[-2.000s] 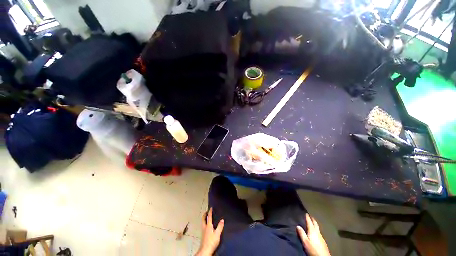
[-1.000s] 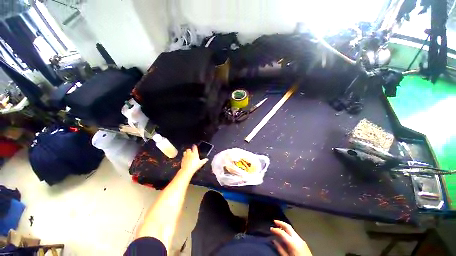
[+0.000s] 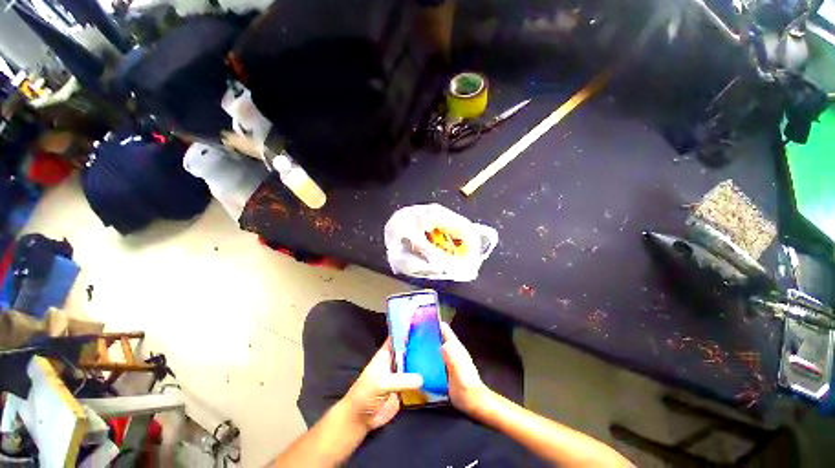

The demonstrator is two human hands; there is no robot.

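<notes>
A smartphone (image 3: 419, 343) with a lit, mostly blue screen is held upright over my lap, below the table's front edge. My left hand (image 3: 374, 388) grips its lower left side, with the thumb over the lower screen. My right hand (image 3: 460, 370) is closed around its right side. Fingers behind the phone are hidden. A thin white plastic bag (image 3: 403, 239) with orange-yellow pieces (image 3: 446, 240) lies open on the dark table (image 3: 568, 219), just beyond the phone.
A slim bottle (image 3: 300, 182) lies at the table's left. Behind the bag are a yellow-green tape roll (image 3: 468, 96), shears (image 3: 485, 125) and a pale ruler (image 3: 531, 137). A steam iron (image 3: 700, 254) and speckled pad (image 3: 732, 218) are right. A wooden stool (image 3: 114, 352) stands lower left.
The phone has left the table and is now lit between both hands. My left hand has drawn back from the table to my lap, and my right hand has joined it.
</notes>
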